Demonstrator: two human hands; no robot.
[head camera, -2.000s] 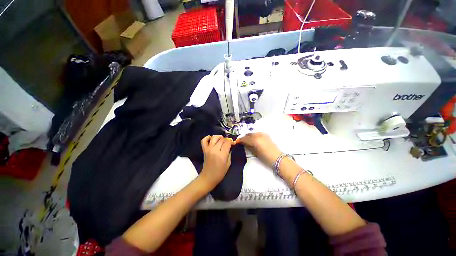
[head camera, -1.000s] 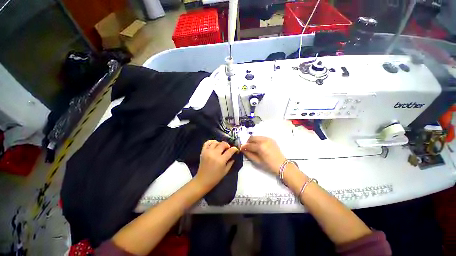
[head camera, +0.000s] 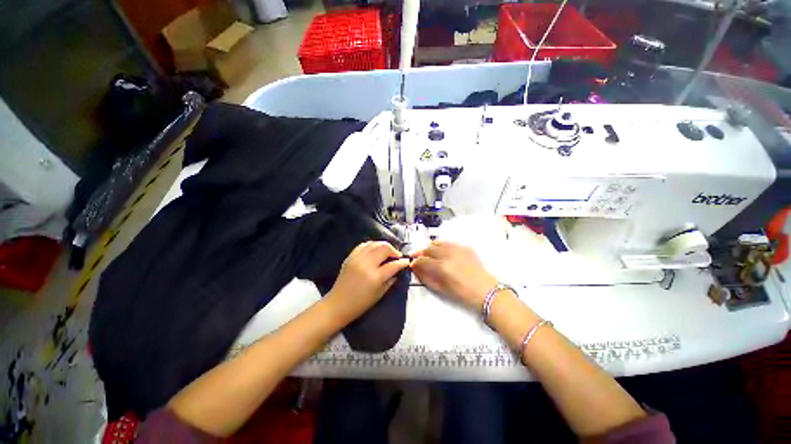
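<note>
A large black garment body (head camera: 217, 208) lies over the left of the white sewing table and hangs off its edge. A smaller black panel (head camera: 379, 321) with a rounded end hangs toward me below the needle. The white lockstitch machine (head camera: 598, 143) stands on the right; its presser foot (head camera: 416, 236) is just beyond my fingertips. My left hand (head camera: 366, 270) pinches the fabric edge of the panel. My right hand (head camera: 448, 267) pinches the same edge, fingertips close to the left ones. The fingertips hide the exact seam layers.
A measuring tape (head camera: 477, 354) runs along the table's front edge. A pale blue trough rim (head camera: 330, 94) stands behind the machine, with red crates (head camera: 343, 42) beyond it. A small red item (head camera: 527, 227) lies under the arm. A cardboard box (head camera: 227, 50) is at the upper left.
The garment body has shifted slightly left in view. Both hands keep pinching the edge near the needle, their fingertips slightly closer together. The small panel's end has moved a little left.
</note>
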